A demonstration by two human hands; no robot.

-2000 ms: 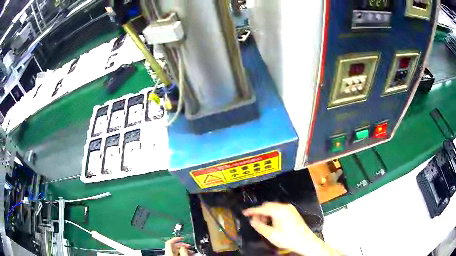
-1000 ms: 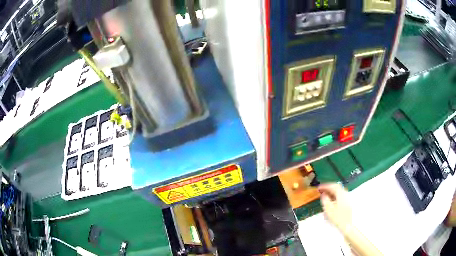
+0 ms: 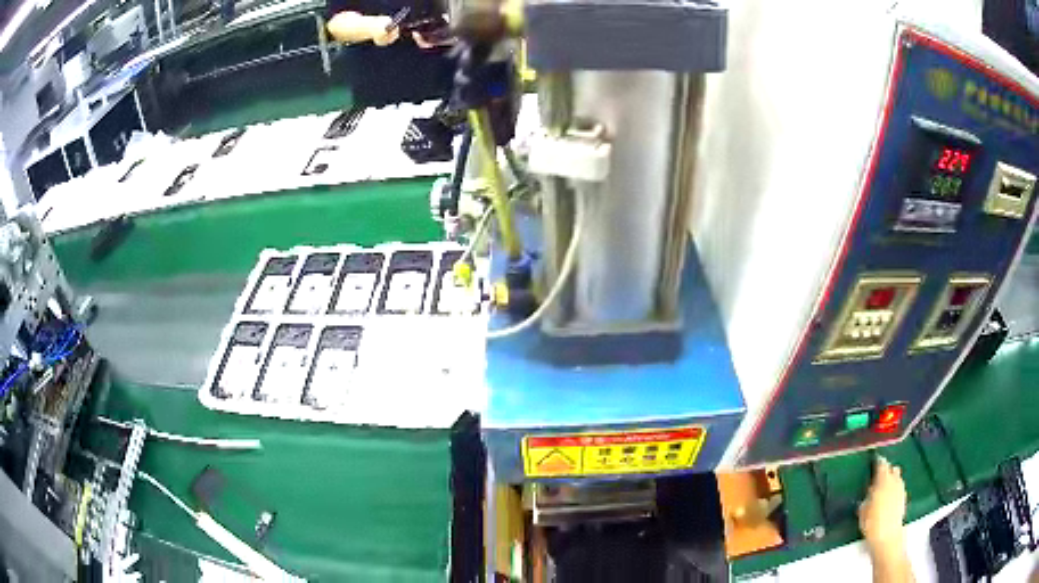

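Observation:
My right hand (image 3: 885,518) is small at the lower right, fingers pointing up, below the push buttons (image 3: 857,423) and beside thin black frames (image 3: 940,456) on the green belt. Whether it holds anything is unclear. My left hand is not in view. The hot press's blue head (image 3: 615,393) stands in the centre under a grey cylinder (image 3: 615,205). Below it are a metal block (image 3: 595,502) and the dark fixture area (image 3: 604,555), partly hidden by the head. The control box (image 3: 911,262) shows lit red digits.
A white blister tray (image 3: 416,382) with dark-and-white parts lies left of the press. A black housing (image 3: 228,498) and white tubes (image 3: 234,541) are nearer. An orange-tan block (image 3: 750,518) and black holders (image 3: 982,530) are right. Another person's hands (image 3: 370,27) show at the top.
The view has shifted, with the press now further right than one second ago. My right hand has moved from the fixture, past the orange-tan block, to the black frames. My left hand has left view.

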